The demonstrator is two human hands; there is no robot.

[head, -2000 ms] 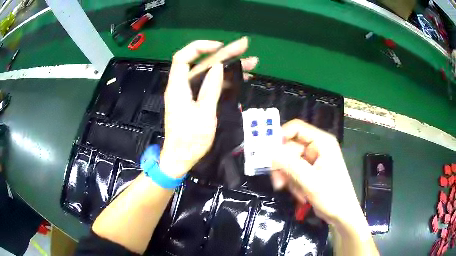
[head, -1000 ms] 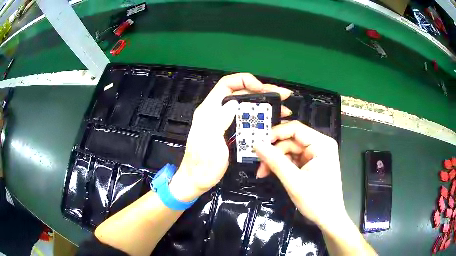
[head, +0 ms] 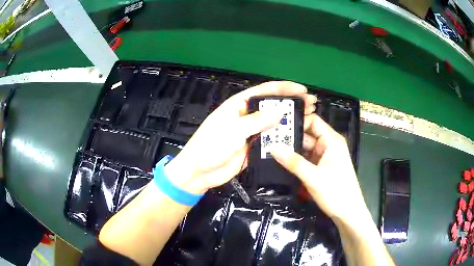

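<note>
A matt black housing (head: 300, 124) is held upright above the tray, with a white circuit board (head: 276, 132) lying in its recess. My left hand (head: 223, 137), with a blue band at the wrist, wraps round the housing's left side and top; its thumb lies on the board. My right hand (head: 327, 166) holds the housing's right side, its thumb on the board's lower edge. The fingers behind the housing are partly hidden. The glossy black blister tray (head: 117, 143) lies under both hands.
A glossy black slab (head: 395, 200) lies on the bench right of the tray. Many red plastic parts (head: 461, 208) lie at the far right. The green conveyor belt (head: 249, 47) beyond the tray carries loose red and dark parts. A white metal post (head: 83, 34) stands at the upper left.
The board went from my right hand into the housing held by my left. Both hands and the housing have since shifted slightly right, and my left thumb now covers part of the board. Belt parts moved left.
</note>
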